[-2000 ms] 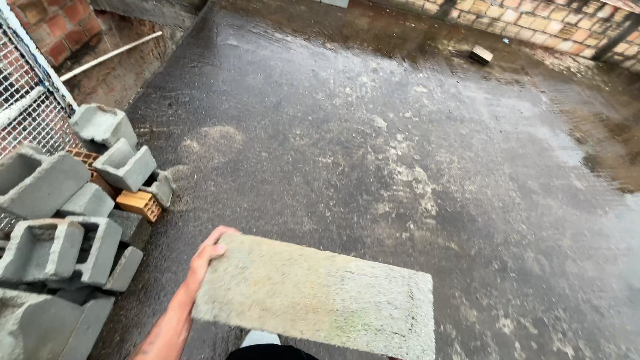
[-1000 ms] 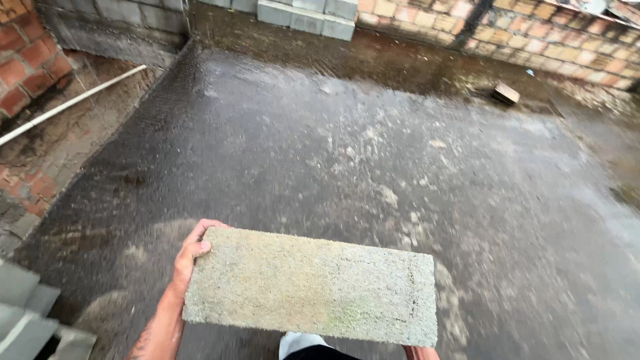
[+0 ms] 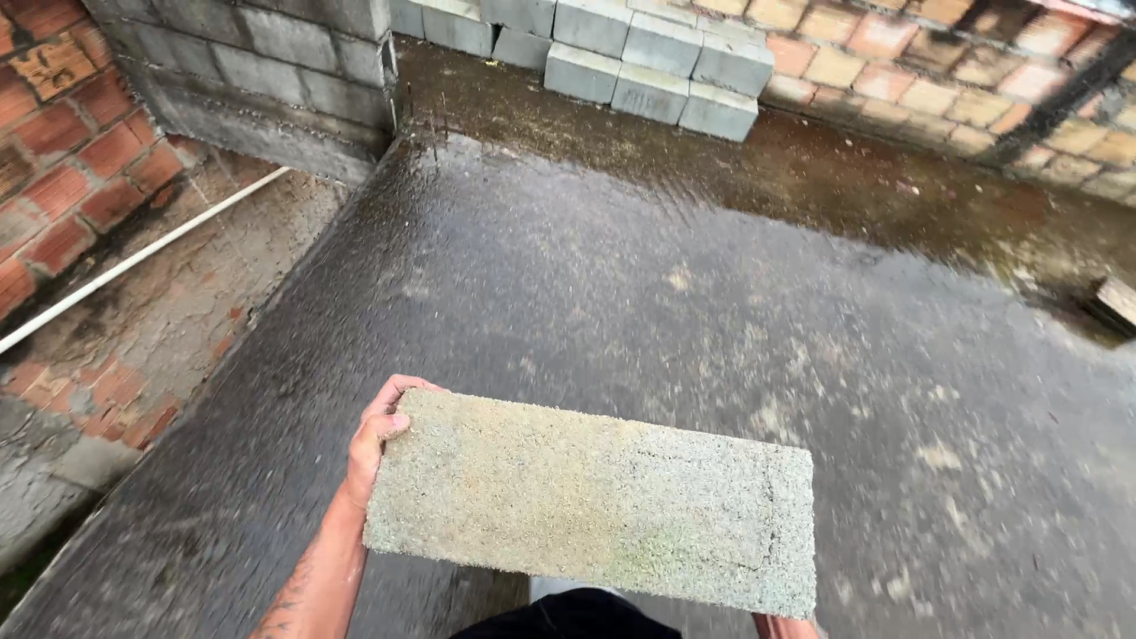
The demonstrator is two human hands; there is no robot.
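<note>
A rough concrete block (image 3: 590,501), yellowish and grey with a greenish patch, is held in front of my body, its long side running across the view. My left hand (image 3: 382,435) grips its left end, thumb and fingers at the upper left corner. At the lower right corner of the block, a small part of my right hand or wrist (image 3: 785,627) shows from below; the block hides its fingers. Grey concrete blocks (image 3: 652,89) stand stacked at the far side, against a brick wall (image 3: 887,62).
Wet dark concrete floor (image 3: 568,293) stretches ahead, with puddled water near the far wall. At the left, the slab's edge borders a lower area with a white pipe (image 3: 146,257) and a red brick wall (image 3: 67,160). A grey block wall (image 3: 266,62) stands upper left; a loose block (image 3: 1116,302) lies far right.
The view has moved forward and turned, so the stack of grey blocks has come into sight and the pile at the left has gone. The concrete block remains in my hold.
</note>
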